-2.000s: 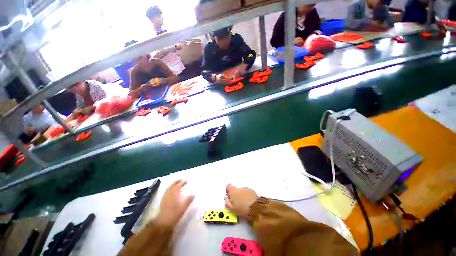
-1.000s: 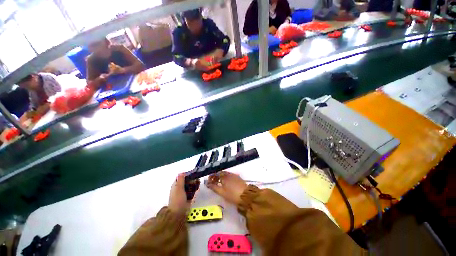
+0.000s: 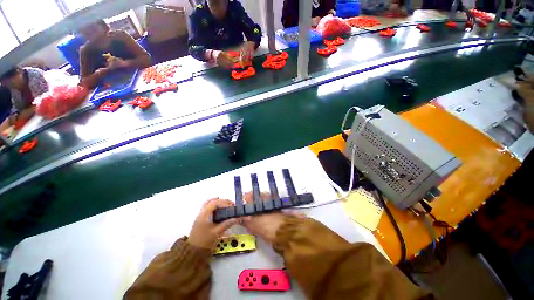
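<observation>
A black charging dock (image 3: 263, 206) with several upright blades is held over the white bench. My left hand (image 3: 205, 222) grips its left end. My right hand (image 3: 260, 220) is behind and below its middle, partly hidden by the bar, with fingers against it. A thin white cable runs from near the dock's right end towards the grey box. The yellow controller (image 3: 235, 244) lies flat just below the hands, its left end beside my left hand. The pink controller (image 3: 263, 280) lies flat nearer to me.
A grey vented box (image 3: 401, 155) stands on an orange mat (image 3: 480, 146) at right, beside a black flat item (image 3: 338, 169) and a yellow note (image 3: 364, 208). Another dock (image 3: 38, 282) lies at the bench's left. The green belt (image 3: 175, 161) carries docks. People work across the line.
The dock left of my hands on the bench is now held in both hands, and its blades have turned to point upright. The view has shifted, so the scene sits further left.
</observation>
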